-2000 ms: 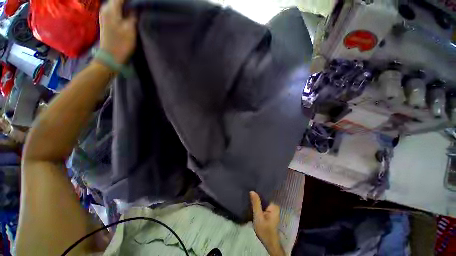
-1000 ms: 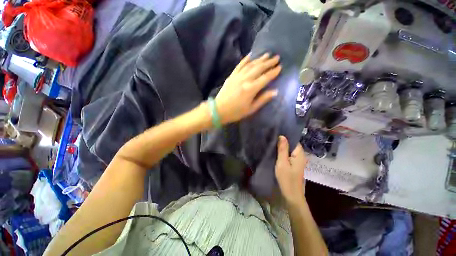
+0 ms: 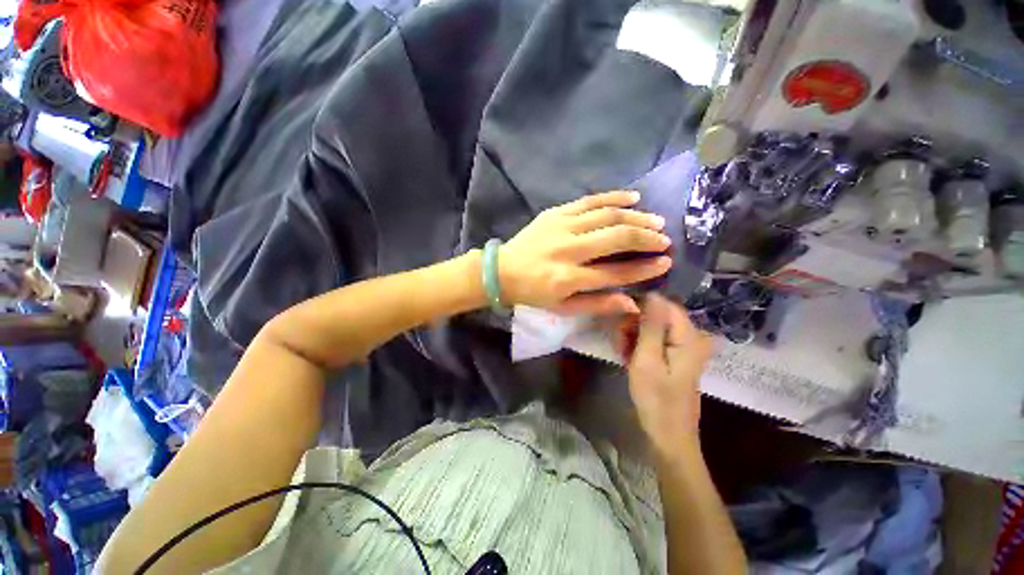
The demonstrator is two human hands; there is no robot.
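Note:
A large dark grey cloth panel (image 3: 382, 146) lies in folds over the tabletop and down to the lap. Its right part runs up to the presser foot area (image 3: 703, 208) of the overlock machine (image 3: 775, 84). My left hand (image 3: 584, 256) lies on the cloth just left of the needle area, palm down, fingers pointing right. My right hand (image 3: 667, 348) is at the table's front edge with thumb and fingers together at the cloth edge; what lies between them is hard to see. A small pale piece (image 3: 547, 334) shows below my left hand.
Red plastic bag (image 3: 146, 62) at the upper left. Blue crate (image 3: 168, 320) at the left. Grey trimming waste (image 3: 881, 371) hangs at the machine's front. A box with dark and light blue cloth (image 3: 887, 517) stands below right.
The raised panel has come down flat on the table. My left hand has moved from the upper left to beside the needle area. My right hand has moved up and right to the cloth edge.

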